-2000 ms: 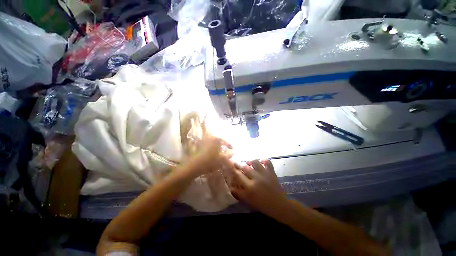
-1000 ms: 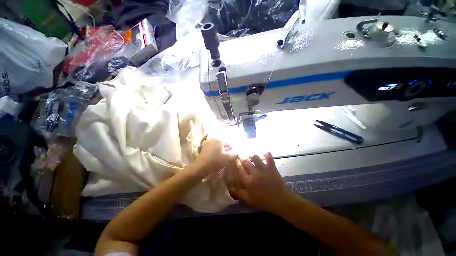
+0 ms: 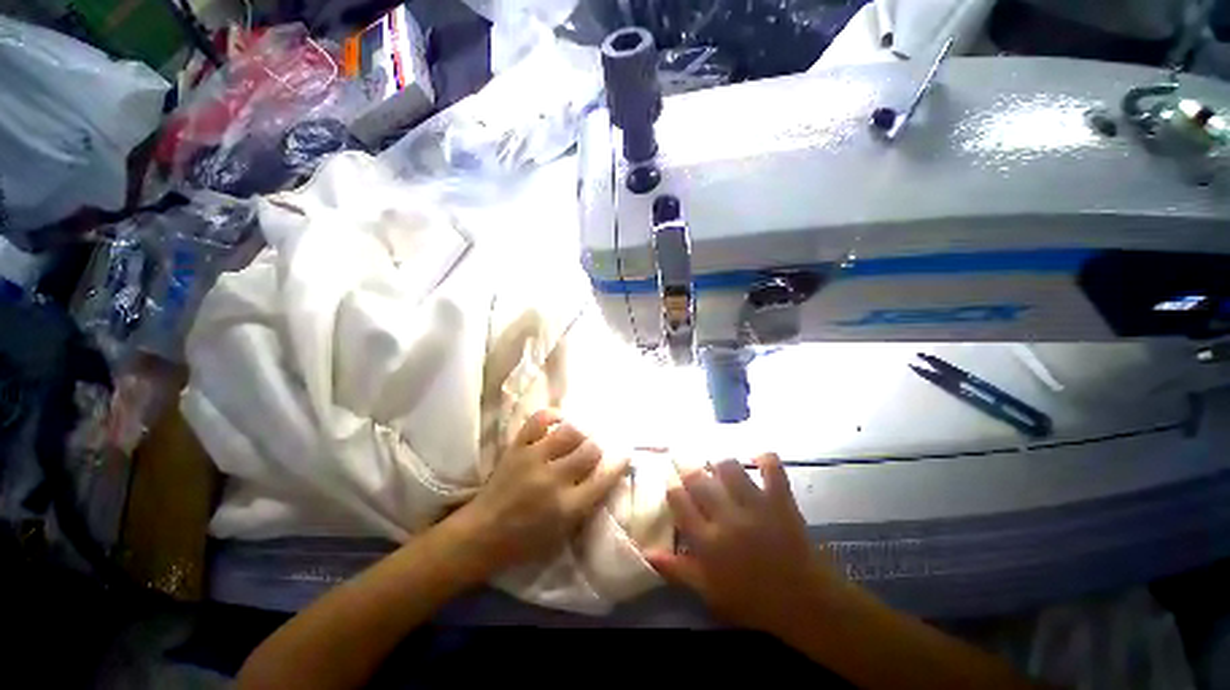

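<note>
A cream-white garment [image 3: 364,364] lies heaped on the table left of the needle, with its edge running to the presser area, where bright glare hides the needle and foot. My left hand [image 3: 546,485] lies bent on the cloth, left of and in front of the needle. My right hand [image 3: 749,539] rests at the cloth's right edge, thumb on the fabric and fingers on the machine bed. The white sewing machine head [image 3: 863,202] with a blue stripe stands over the work. A dark grey-blue block [image 3: 730,386] hangs right of the needle.
Dark thread snips [image 3: 982,394] lie on the machine bed at the right. Clear and red plastic bags [image 3: 256,101] and a small box [image 3: 395,74] are behind left. A white bag [image 3: 74,128] is at the far left. The grey table edge [image 3: 917,553] runs along the front.
My hands have moved apart, and a strip of cloth now shows between them. My left hand has flattened onto the fabric. The view has shifted closer, so the machine head looks larger and further right.
</note>
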